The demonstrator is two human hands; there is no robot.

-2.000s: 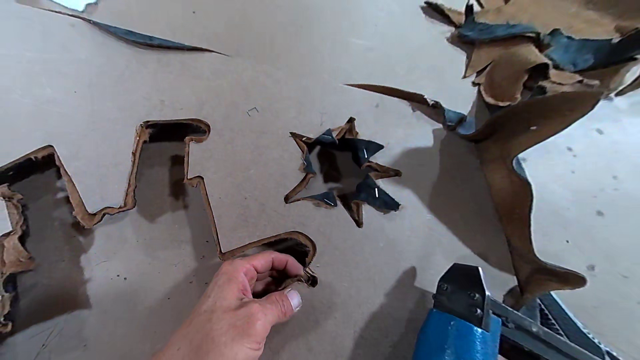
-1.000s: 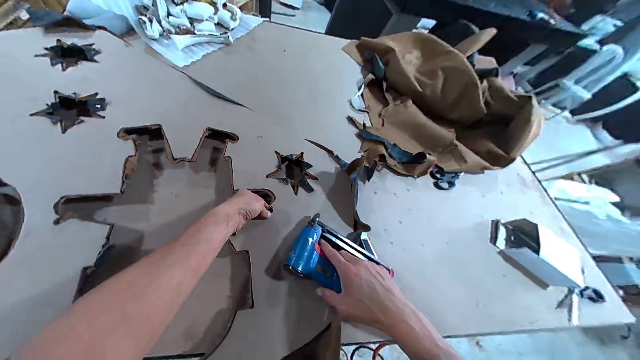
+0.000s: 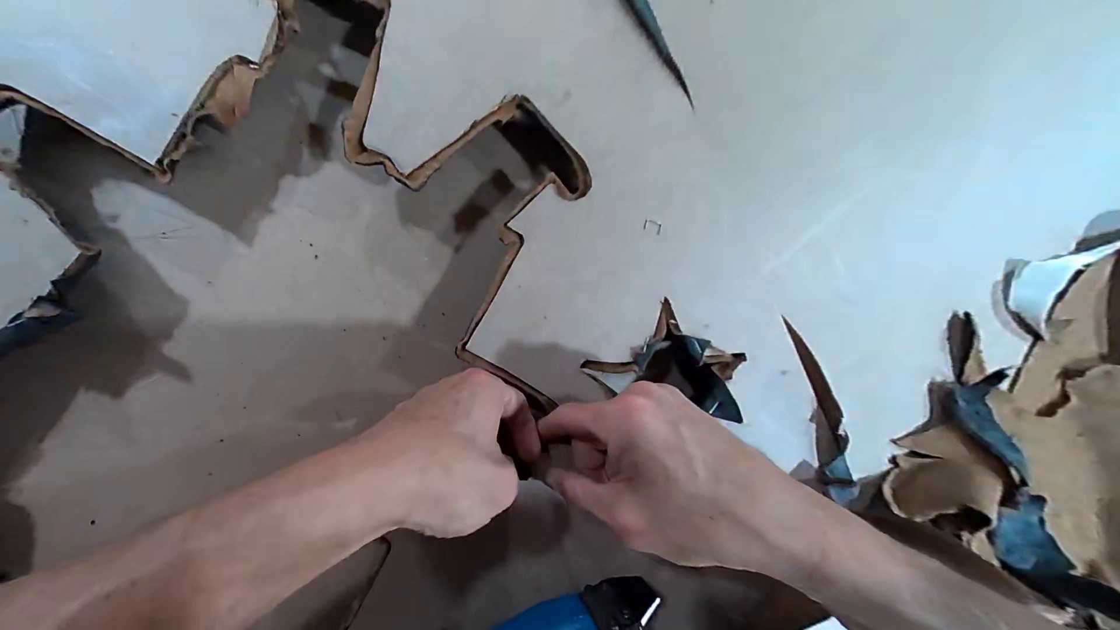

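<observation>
A thin brown strip point(image 3: 492, 296), like leather or heavy fabric, stands on edge on the light board and traces an angular outline. My left hand point(image 3: 468, 451) pinches this strip at its rounded end, low in the middle. Against it, fingertips almost touching, my right hand point(image 3: 652, 464) grips the same end from the right; the fingers hide the exact hold. A blue staple gun point(image 3: 569, 608) lies below the hands, cut by the bottom edge. Behind my right hand sits a star-shaped piece point(image 3: 687, 359) of dark and brown strips, partly covered by that hand.
A loose staple point(image 3: 653, 227) lies on the board above the star. Crumpled brown and blue-grey scraps point(image 3: 1050, 420) are heaped at the right edge. One pointed sliver point(image 3: 814, 376) stands left of them, and a dark narrow strip point(image 3: 661, 48) lies at the top.
My right hand has let go of the blue staple gun, which it held one second ago, and has come to the strip beside my left hand. The view has moved much closer.
</observation>
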